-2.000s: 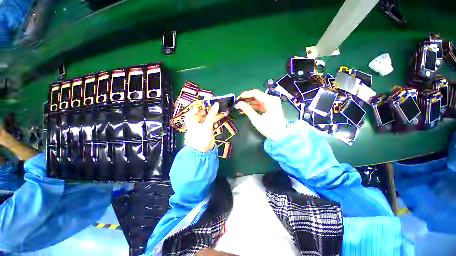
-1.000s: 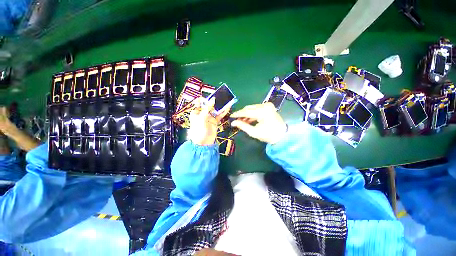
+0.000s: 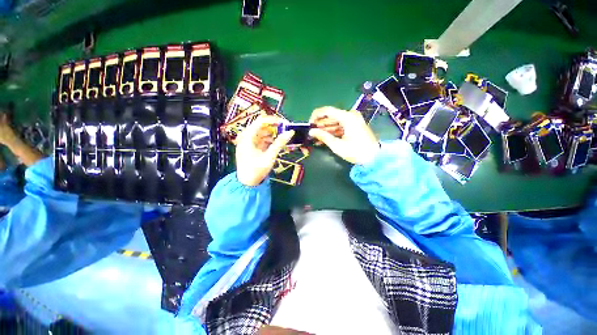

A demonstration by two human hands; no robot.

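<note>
A small dark LCD module (image 3: pixel 298 133) is held level between my two hands, just right of the housing pile. My left hand (image 3: pixel 259 149) grips its left end, thumb on the near side. My right hand (image 3: pixel 347 134) has its fingertips at its right end. Whether a frame is joined to it is hard to tell; the fingers cover both ends. Red-and-white front housings (image 3: pixel 247 98) lie in an overlapping pile around and beyond my left hand. A loose heap of LCD modules (image 3: pixel 440 122) lies to the right of my right hand.
A black blister tray (image 3: pixel 134 147) at the left has housings in its top row. A pale metal arm (image 3: pixel 468 27) slants over the green bench (image 3: pixel 327 59). A white lump (image 3: pixel 522 78) and thicker phone assemblies (image 3: pixel 547 141) are at the right. Another person's arm (image 3: pixel 23 145) is far left.
The screen faced up in my left hand a second ago, with my right hand off it. It is now tipped nearly edge-on, with both hands at its ends. The view has shifted.
</note>
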